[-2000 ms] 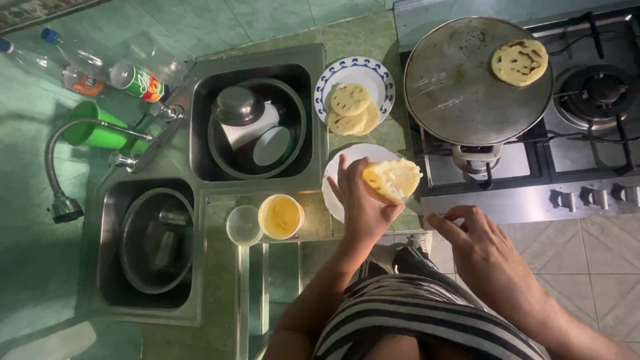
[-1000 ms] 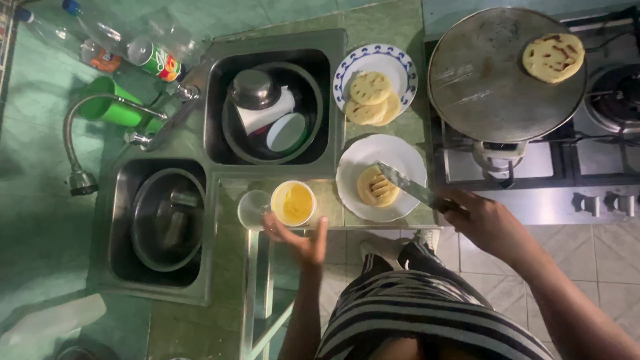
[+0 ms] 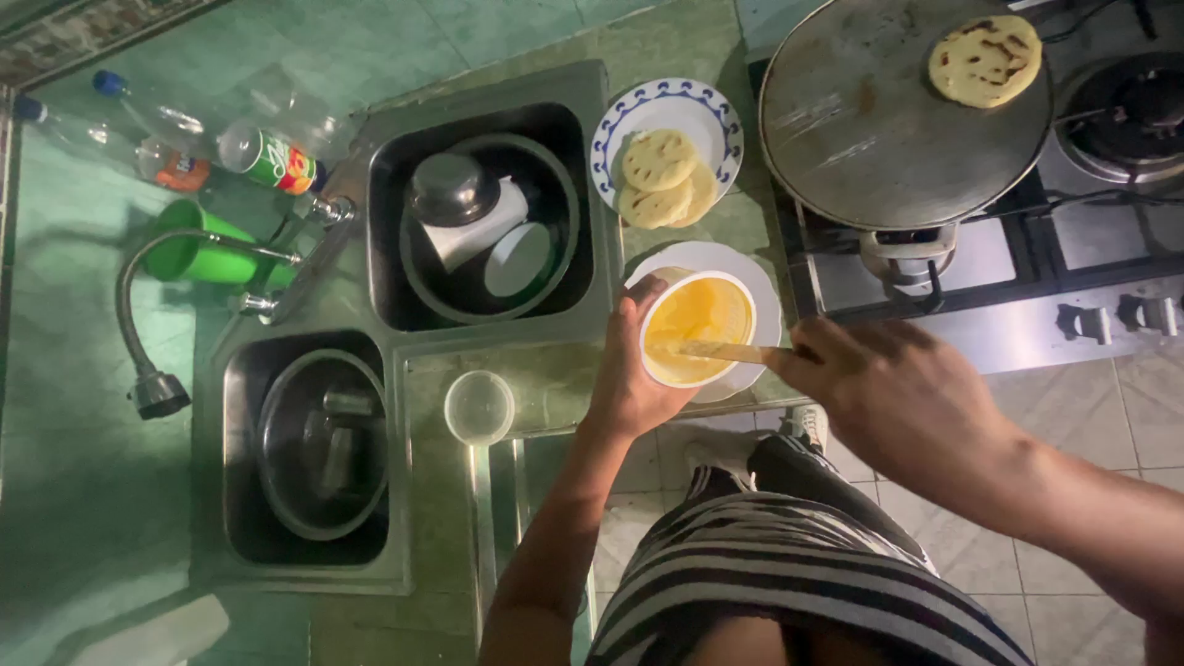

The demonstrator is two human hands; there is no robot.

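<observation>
My left hand [image 3: 634, 370] holds a round tub of yellow spread [image 3: 698, 324], tilted toward me, above a white plate [image 3: 770, 305] that it partly hides. In my right hand [image 3: 860, 379] is a knife [image 3: 726, 351], its handle in my fingers and its blade tip inside the tub. Whether the arepa seen earlier is on the white plate is hidden. Behind it, a blue-rimmed plate [image 3: 717, 102] bears several flat arepas [image 3: 659, 159]. Another arepa [image 3: 985, 61], browned in patches, lies on the round griddle [image 3: 888, 120].
On the right, the griddle sits on a gas stove [image 3: 980, 310]. Left of the plates is a double steel sink [image 3: 388, 338] with basins and dishes. A clear round lid [image 3: 479, 407] stands at the counter's edge. Bottles [image 3: 268, 157], a green cup [image 3: 194, 245] and a faucet [image 3: 159, 393] are farther left.
My left hand has picked up the tub from beside the clear lid and brought it right, over the white plate. The knife in my right hand has moved from the arepa on that plate into the tub.
</observation>
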